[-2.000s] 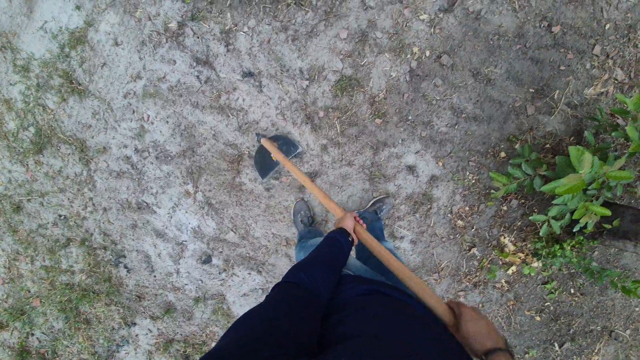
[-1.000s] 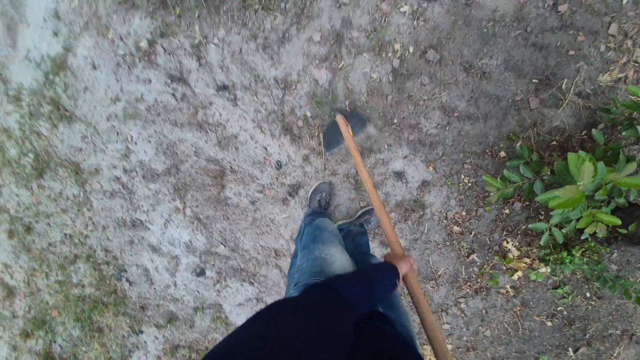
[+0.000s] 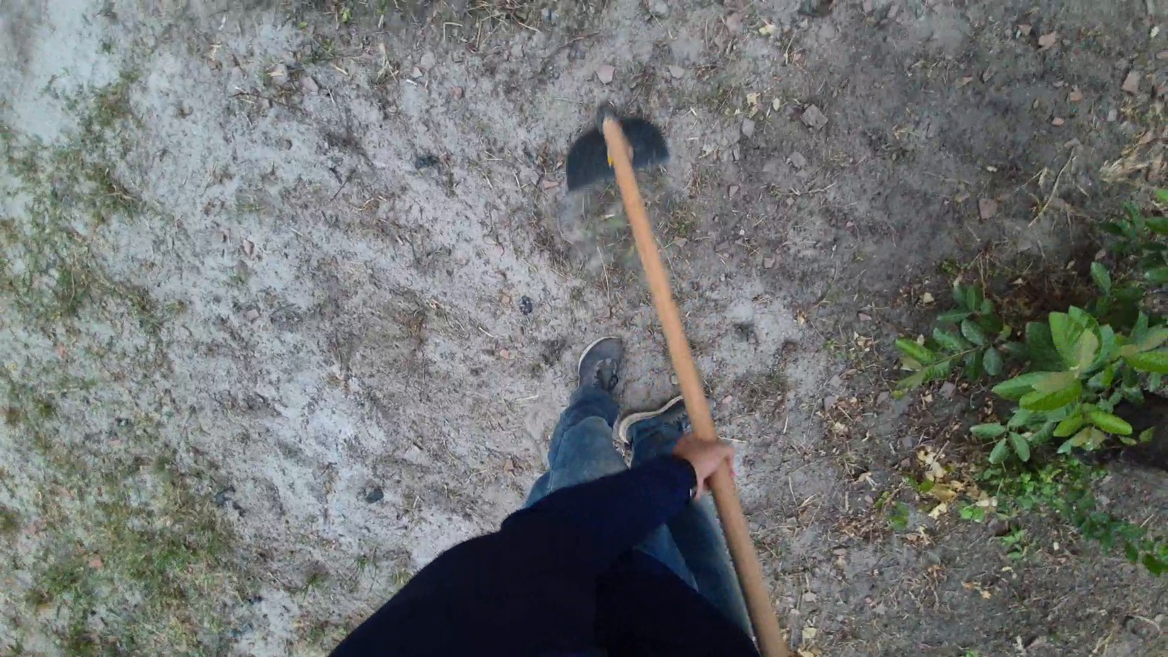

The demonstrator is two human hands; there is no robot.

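Observation:
My left hand (image 3: 703,461) is closed around the wooden handle of a hoe (image 3: 659,283), about midway along the part that shows. The hoe's dark, rounded metal blade (image 3: 589,162) is at the far end of the handle, over the bare soil beyond my feet, and looks slightly blurred. From the blade the handle slants down to the bottom edge of the view, passing to the right of my legs. My right hand is out of view.
Sandy ground (image 3: 365,301) bears small stones and dry litter. A leafy green shrub (image 3: 1068,365) grows at the right, grass patches (image 3: 155,557) at the left. My shoes (image 3: 600,363) and jeans stand below the blade.
The hoe has swung from a leftward slant to a steeper one, its blade now farther from my feet. My right hand, on the handle's near end two seconds ago, has left the view.

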